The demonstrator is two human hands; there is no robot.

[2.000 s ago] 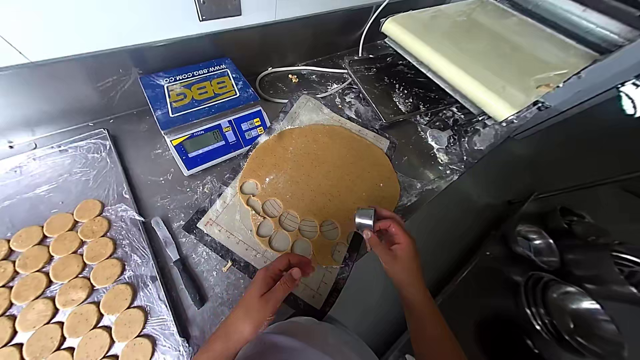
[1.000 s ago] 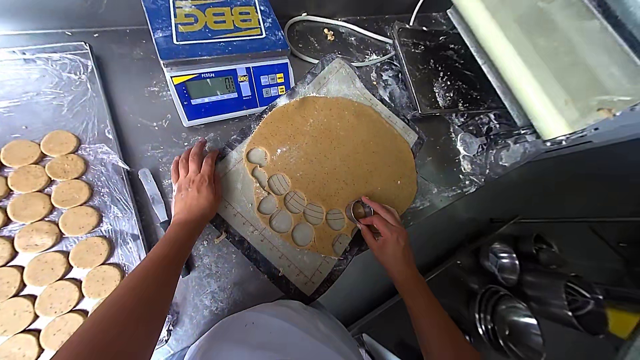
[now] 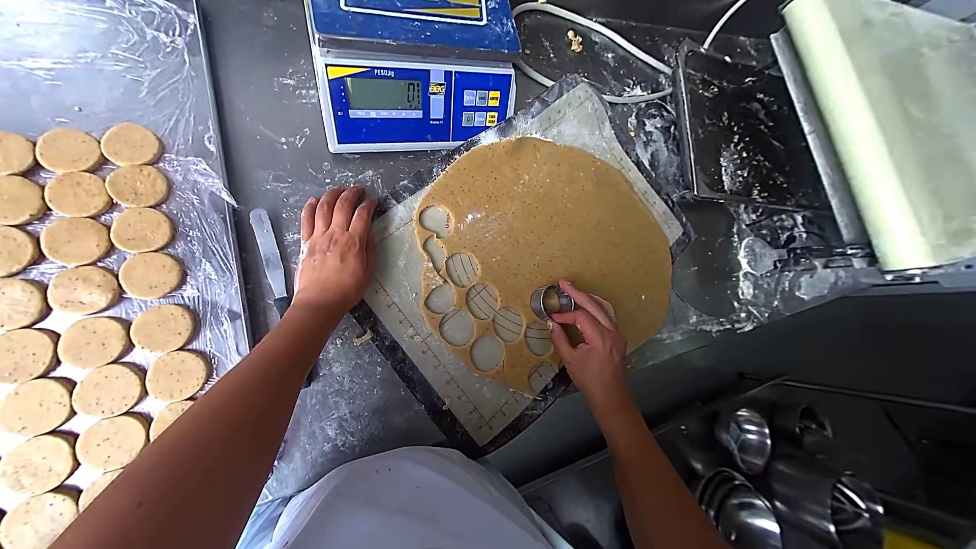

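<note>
A rolled sheet of speckled dough [image 3: 557, 206] lies on a measuring mat [image 3: 473, 396] with printed lines, and several round holes run along its lower left part. Between the thumb and fingers of my right hand [image 3: 591, 339] is a round metal cutter [image 3: 552, 303], held on the dough just right of the holes. My left hand [image 3: 335, 248] rests with fingers spread at the mat's left edge, holding nothing. Beside it lies a spatula [image 3: 268, 248], its dark handle partly hidden by my left forearm. Round dough discs [image 3: 151, 275] sit in rows on the plastic-lined tray at the left.
A blue digital scale [image 3: 419, 107] stands behind the mat, with a white cable [image 3: 610, 38] beside it. A dark tray [image 3: 751, 130] and a machine with a pale belt [image 3: 862, 137] are at the right. Metal bowls [image 3: 747, 518] sit lower right, below the counter's edge.
My left hand has moved from near the dough's lower edge to the mat's left edge. My right hand has brought the cutter onto the dough. The view has shifted noticeably.
</note>
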